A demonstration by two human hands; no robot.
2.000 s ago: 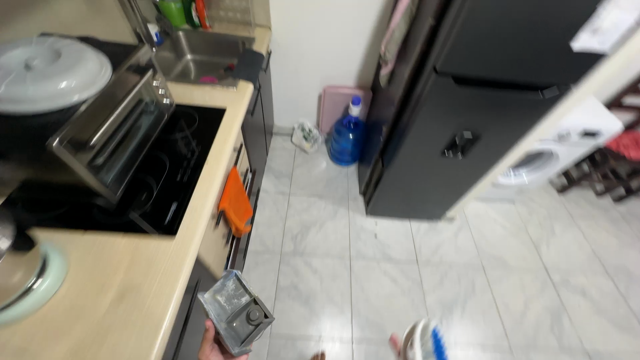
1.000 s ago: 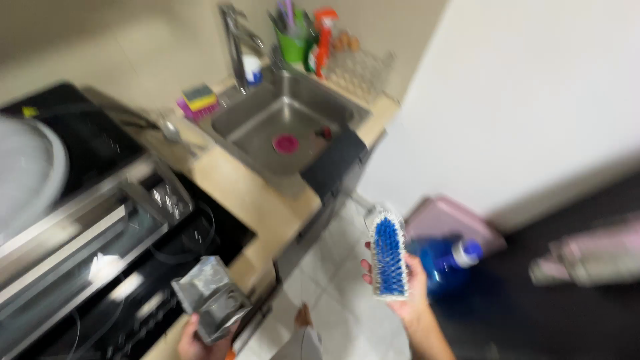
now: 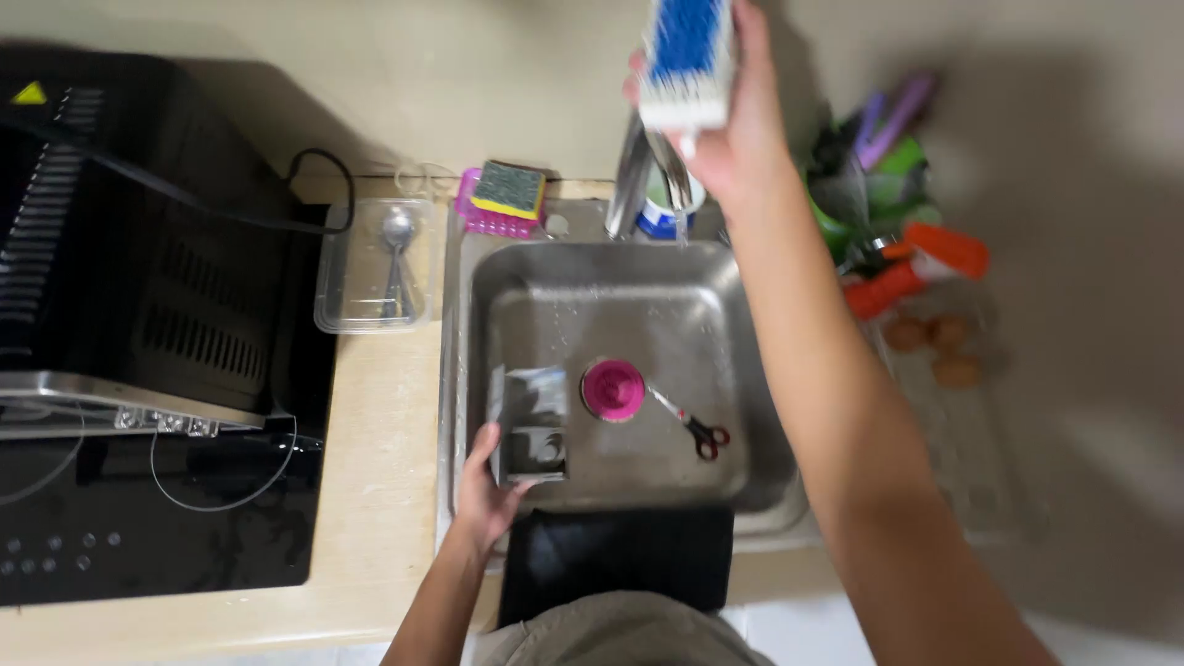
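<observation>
My left hand (image 3: 487, 490) grips a clear and grey plastic container (image 3: 535, 425) low over the left part of the stainless steel sink (image 3: 647, 490). My right hand (image 3: 745, 120) is raised above the faucet (image 3: 629, 176) and holds a blue-and-white bristled brush head (image 3: 686, 65), blurred by motion. Water shows at the spout. A pink drain strainer (image 3: 612, 389) sits in the basin, with scissors (image 3: 696, 430) lying to its right, their handles black and red. A green and yellow sponge (image 3: 509, 190) rests on a pink holder (image 3: 474, 218) at the sink's back left corner.
Left of the sink, a plastic tray (image 3: 365, 305) holds a spoon (image 3: 398, 236). A black oven (image 3: 139, 240) stands over the glass cooktop (image 3: 231, 555). At right are a green utensil holder (image 3: 823, 217), an orange spray bottle (image 3: 888, 287) and eggs (image 3: 948, 342). A black mat (image 3: 615, 564) covers the sink's front edge.
The view has moved to the sink. My left hand has brought the container from beside the cooktop into the basin area; my right hand has lifted the brush head near the faucet.
</observation>
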